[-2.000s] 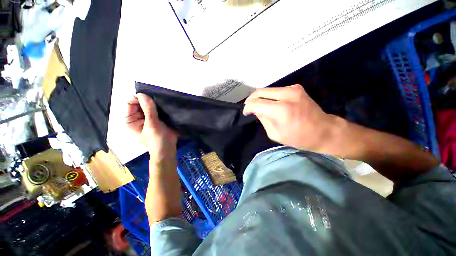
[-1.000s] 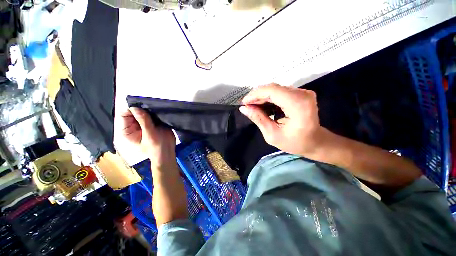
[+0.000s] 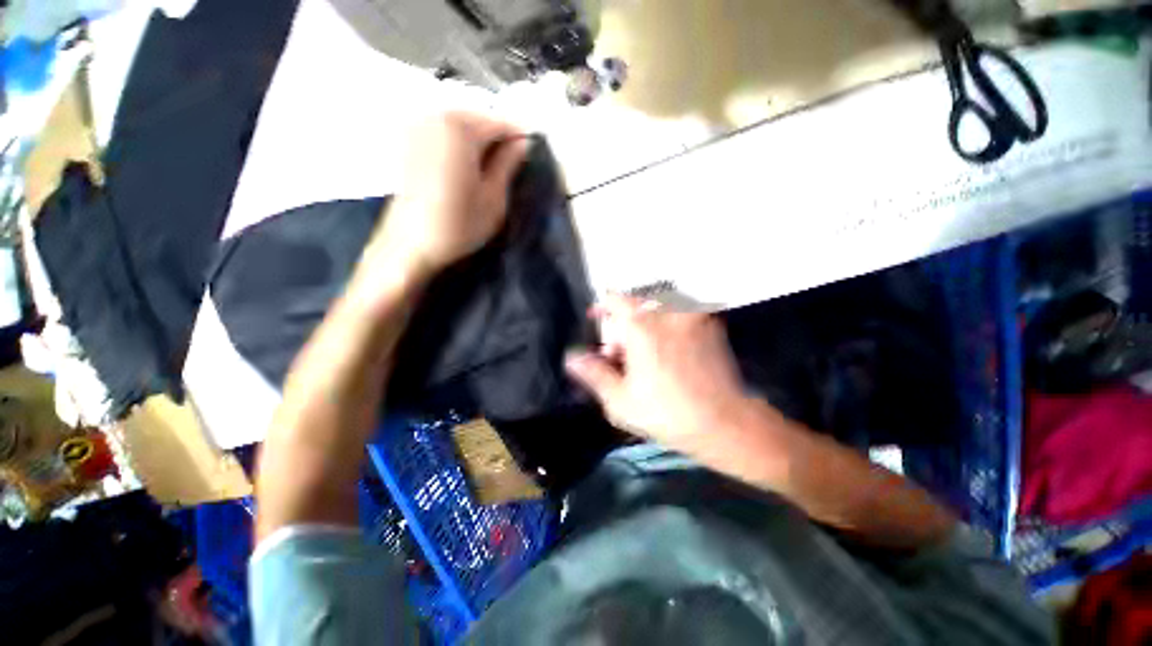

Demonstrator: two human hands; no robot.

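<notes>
A black fabric panel [image 3: 486,316] hangs between my hands over the front edge of the white table, and part of it lies on the table to the left. My left hand [image 3: 461,183] grips its upper edge near the sewing machine's needle area [image 3: 588,78]. My right hand [image 3: 651,360] is at the panel's right edge, lower down; it is blurred, and its fingertips pinch the edge. The machine's metal parts show at the top, above my hands.
A stack of black pieces [image 3: 177,164] lies at left with cardboard [image 3: 183,454] under it. Black-handled scissors [image 3: 994,107] lie at upper right on the white table [image 3: 758,215]. Blue baskets [image 3: 423,505] stand below, a red cloth [image 3: 1093,442] at right.
Both hands have shifted with the cloth. My left hand has moved up and right to the machine; my right hand is lower. The panel is turned upright, and the view now shows the scissors.
</notes>
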